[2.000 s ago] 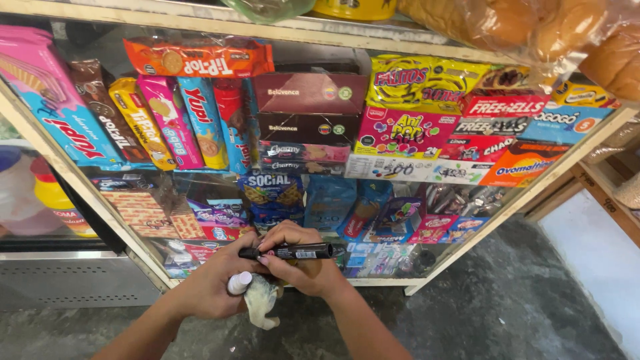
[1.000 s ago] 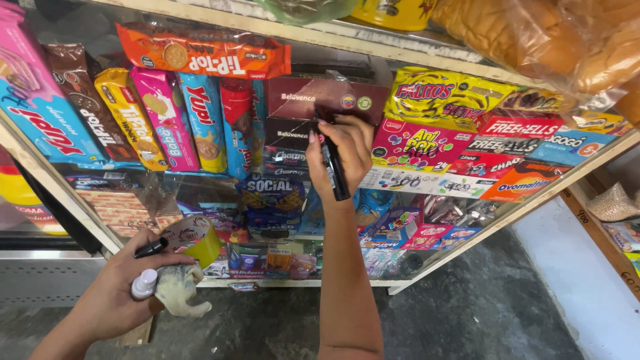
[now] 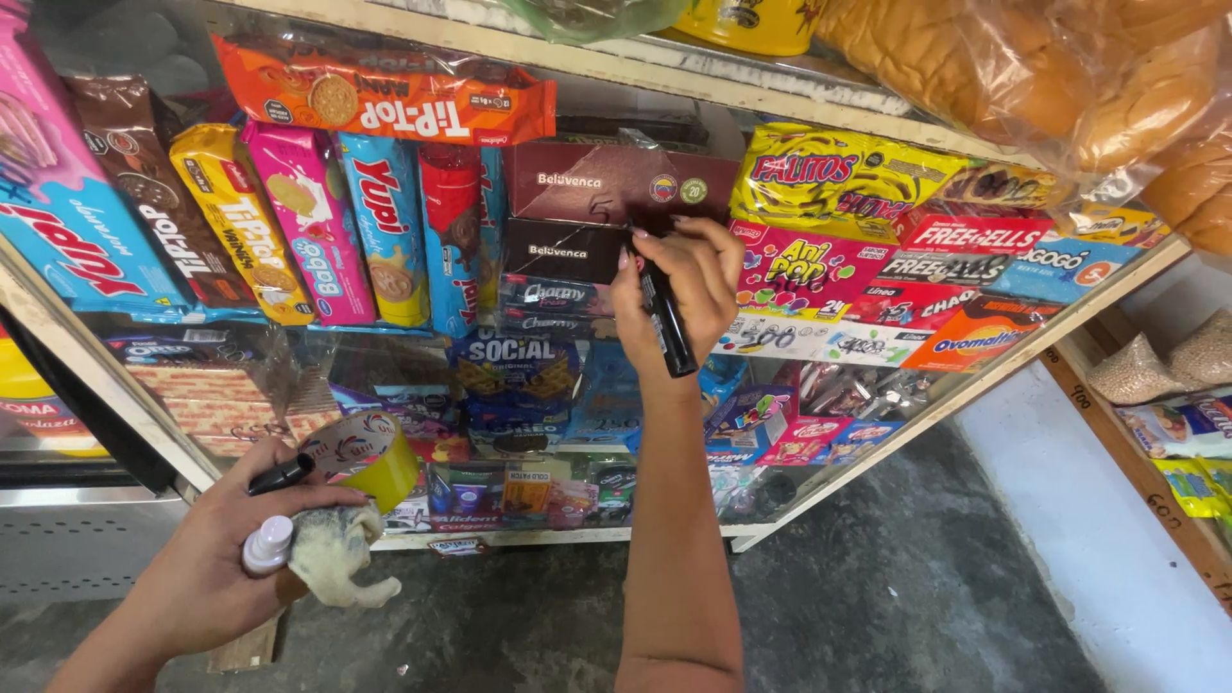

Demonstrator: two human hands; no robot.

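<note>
My right hand [image 3: 683, 289] grips a black marker [image 3: 666, 318], its tip up against the glass front [image 3: 577, 217] of a display case. A dark handwritten stroke shows just left of the tip, over the brown Beluvenca boxes [image 3: 549, 183] behind the glass. Lower left, my left hand [image 3: 217, 549] holds several things together: a black marker cap [image 3: 281, 474], a roll of yellow tape [image 3: 390, 476], a small bottle with a white cap [image 3: 268, 546] and a crumpled pale cloth [image 3: 337, 553].
Packs of biscuits [image 3: 385, 231] and candy boxes [image 3: 808, 269] fill the case behind the glass. Bagged bread rolls [image 3: 1020, 77] lie on top at the right. A wooden shelf [image 3: 1145, 481] with bagged goods stands at far right, and a metal appliance [image 3: 77, 549] at far left.
Two seconds ago both hands were together low before the case. They came apart; the right hand rose to the glass with the marker, now uncapped, and a dark stroke now shows there.
</note>
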